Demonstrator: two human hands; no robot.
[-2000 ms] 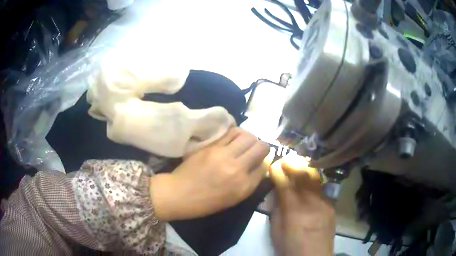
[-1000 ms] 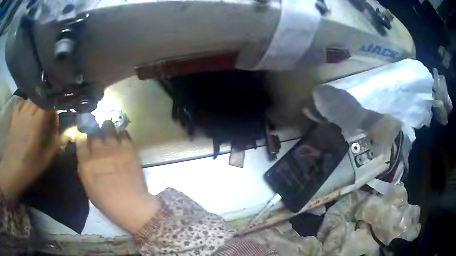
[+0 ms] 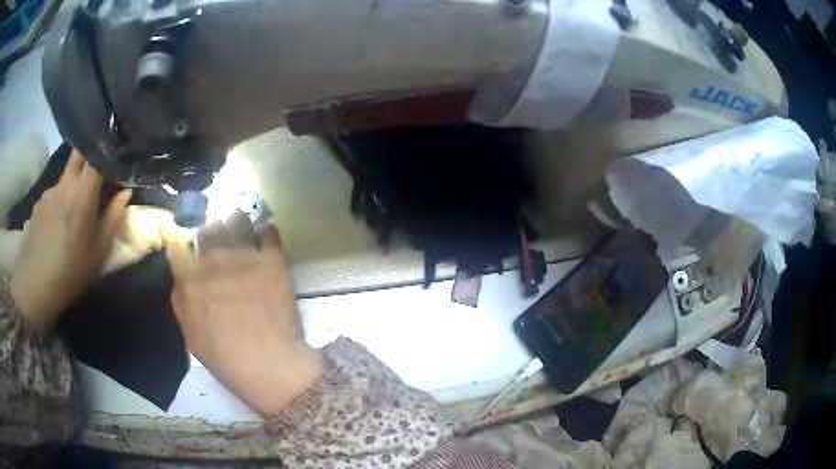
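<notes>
A black fabric panel (image 3: 133,325) lies on the white table under and between my hands, its pointed lower end hanging toward the table's front edge. A pale cream part (image 3: 137,234) shows between my hands in the lamp light. My left hand (image 3: 69,238) lies on the work at the far left, fingers toward the machine head. My right hand (image 3: 240,307) lies beside the needle area, its fingertips dark and blurred. Neither hand's grip can be told. The sewing machine head (image 3: 137,101) stands over the work; the needle is hidden.
A black shaggy bundle (image 3: 440,192) lies under the machine arm. A lit smartphone (image 3: 594,311) with a white cable lies at the front edge. White paper (image 3: 733,179) drapes over the machine's right end. Crumpled cream pieces (image 3: 678,412) lie at the lower right.
The view has swung right along the machine since two seconds ago, then slightly back left. The cream part now shows between my hands, which have moved a little apart.
</notes>
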